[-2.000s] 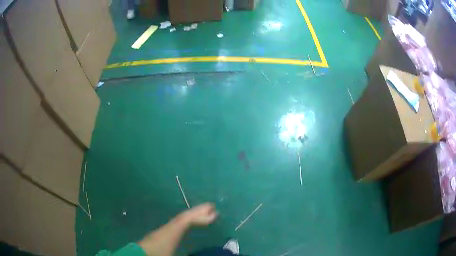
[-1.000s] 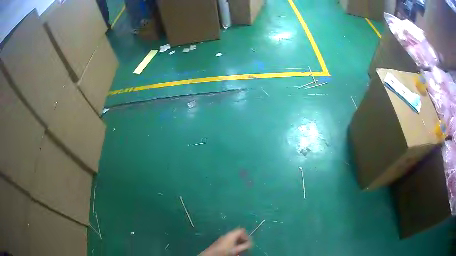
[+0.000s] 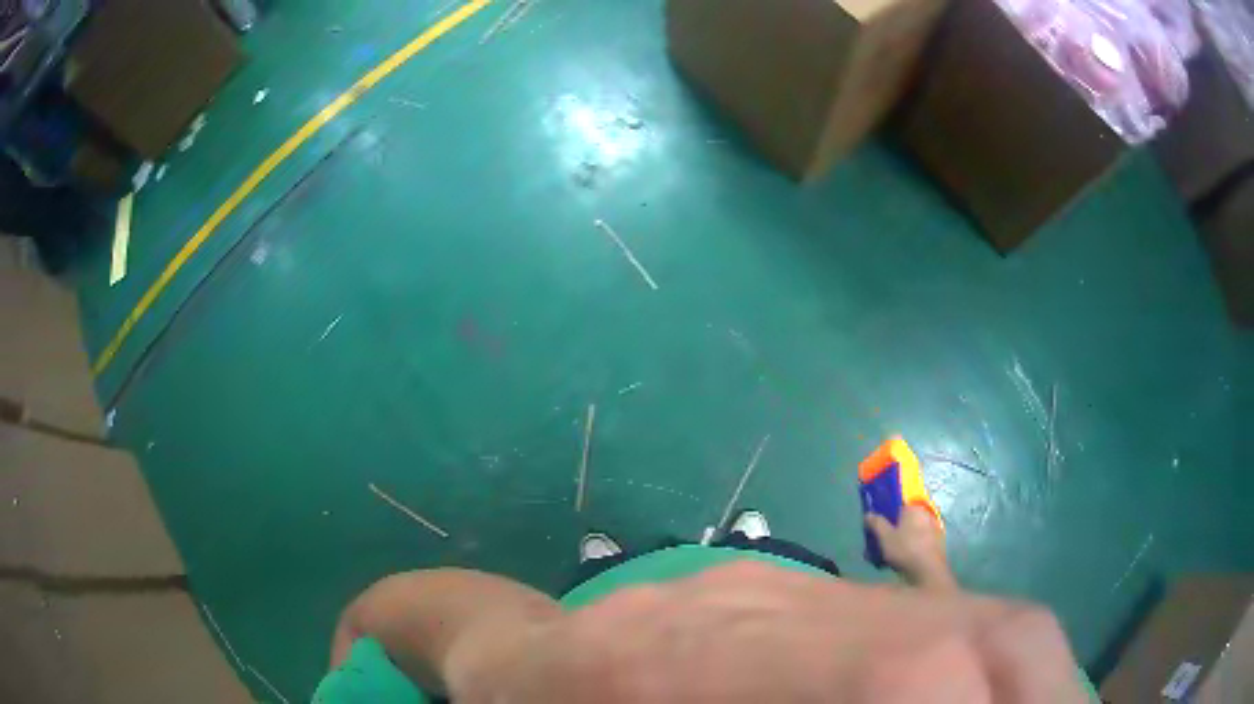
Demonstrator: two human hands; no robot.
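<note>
My right hand (image 3: 912,541) is low at the right and grips an orange and blue-purple tape gun (image 3: 894,488) above the green floor. My left arm reaches across the bottom from a green sleeve. My left hand (image 3: 825,640) is large and blurred, close to the camera, in front of my body; its fingers cannot be made out. It hides part of my right forearm.
Thin cardboard strips (image 3: 587,457) lie around my white shoes (image 3: 600,546). Cartons (image 3: 784,83) stand at the upper right, one with pink goods in clear plastic (image 3: 1100,55). Stacked cartons (image 3: 69,509) stand at the left. Another carton (image 3: 1185,640) is at the lower right.
The view has turned to the right and down. The right hand with the tape gun has come into view. My left arm now crosses close to the camera.
</note>
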